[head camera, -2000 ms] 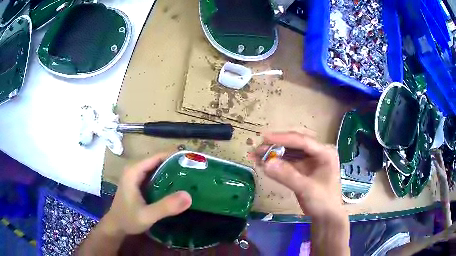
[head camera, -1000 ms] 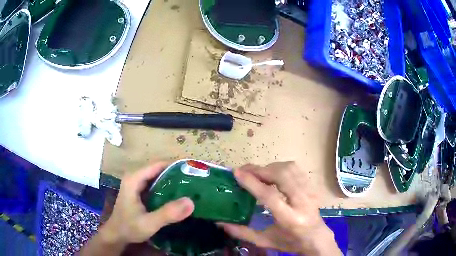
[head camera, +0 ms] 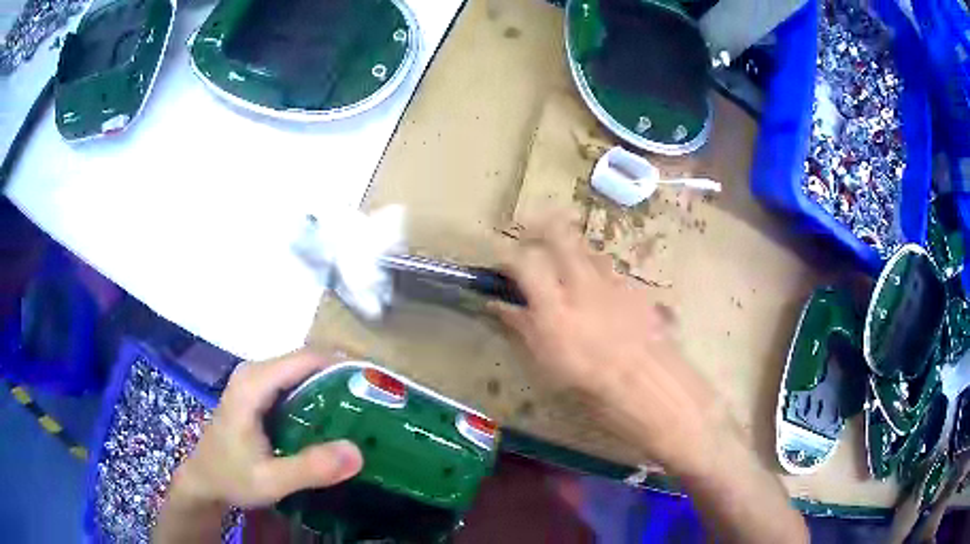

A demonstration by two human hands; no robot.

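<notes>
My left hand (head camera: pixel 261 446) holds a glossy green housing (head camera: pixel 399 452) with a pale rim at the table's front edge, thumb on its face. Two silver ovals with red/orange centres sit along its upper edge, one indicator piece (head camera: pixel 380 387) at left and another indicator piece (head camera: pixel 477 428) at right. My right hand (head camera: pixel 564 298) is closed around the black grip of the hammer (head camera: pixel 447 272), slightly blurred. The hammer's head is wrapped in a crumpled white cloth (head camera: pixel 356 258), at the edge of the white sheet.
A white cup (head camera: pixel 624 176) with a pale stick stands on a stained cardboard pad (head camera: pixel 553 159). A green housing (head camera: pixel 644 69) lies behind it. A blue parts bin (head camera: pixel 787 138) is upper right, another blue bin (head camera: pixel 106 457) lower left. Green shells lie right (head camera: pixel 821 372) and on the white sheet (head camera: pixel 160 213).
My right hand has left the housing and taken hold of the hammer. A second indicator piece, earlier between my right fingers, now shows on the housing. The view has shifted.
</notes>
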